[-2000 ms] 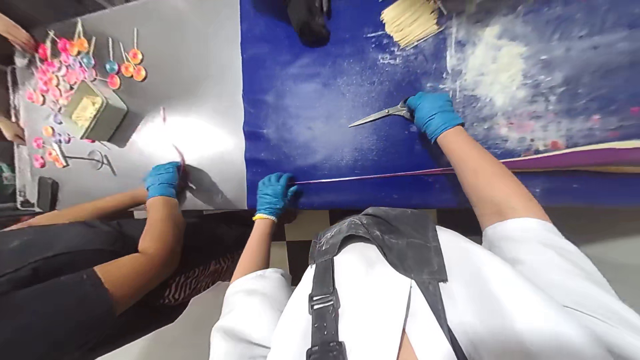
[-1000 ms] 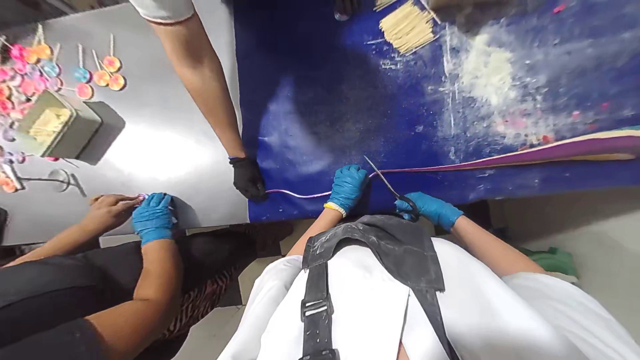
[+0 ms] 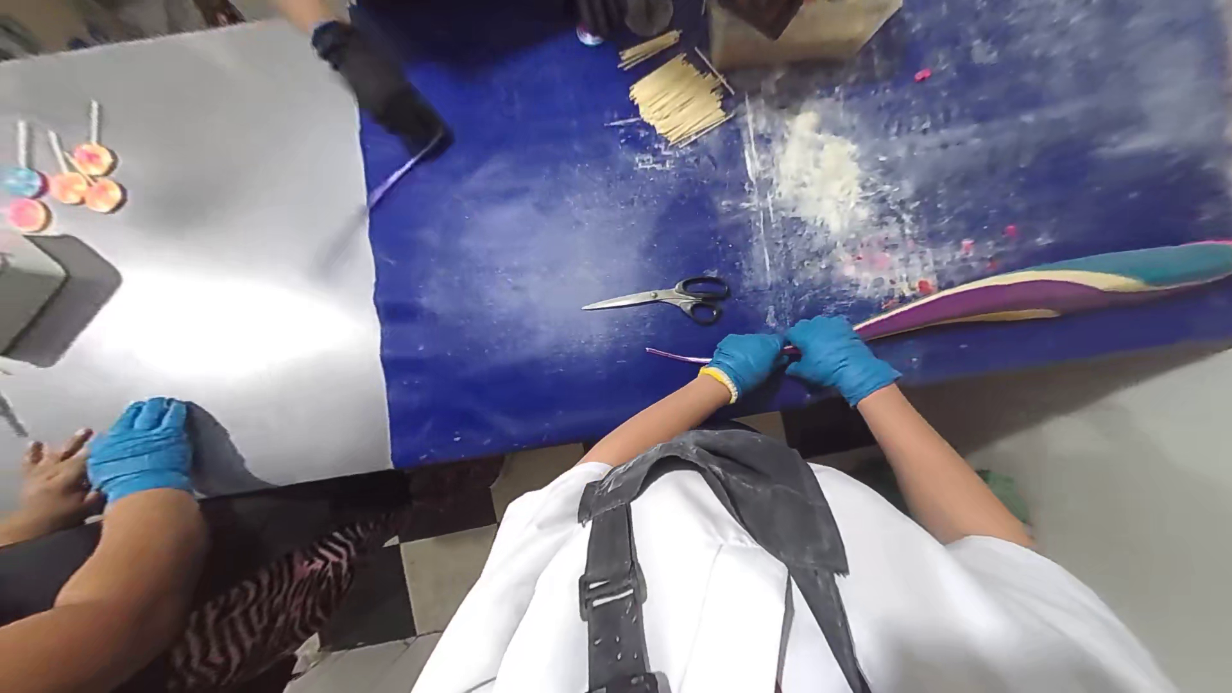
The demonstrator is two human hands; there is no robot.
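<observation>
A thick striped roll of candy (image 3: 1039, 289), purple, teal and cream, lies along the right of the blue table and tapers toward my hands. My right hand (image 3: 835, 356), in a blue glove, is closed around its narrow end. Just left of it, almost touching, my left hand (image 3: 749, 362), gloved in blue with a yellow cuff, grips the thin strand drawn from the roll. A short free end of the strand (image 3: 677, 356) sticks out to the left of that hand. Above it on the table lie scissors with black handles (image 3: 664, 297), their blades pointing left.
Wooden or paper sticks (image 3: 679, 99) lie beside white powder (image 3: 821, 173). A co-worker's black-gloved hand (image 3: 395, 101) holds a cut strand (image 3: 402, 180) at the upper left. Another person's blue-gloved hand (image 3: 142, 449) rests on the metal table (image 3: 241, 385), with round lollipops (image 3: 94, 160) farther up.
The scissors, in my right hand before, now lie on the table. My right hand has gone to the candy. The strand is cut, and the co-worker's black glove has moved up and away with a piece.
</observation>
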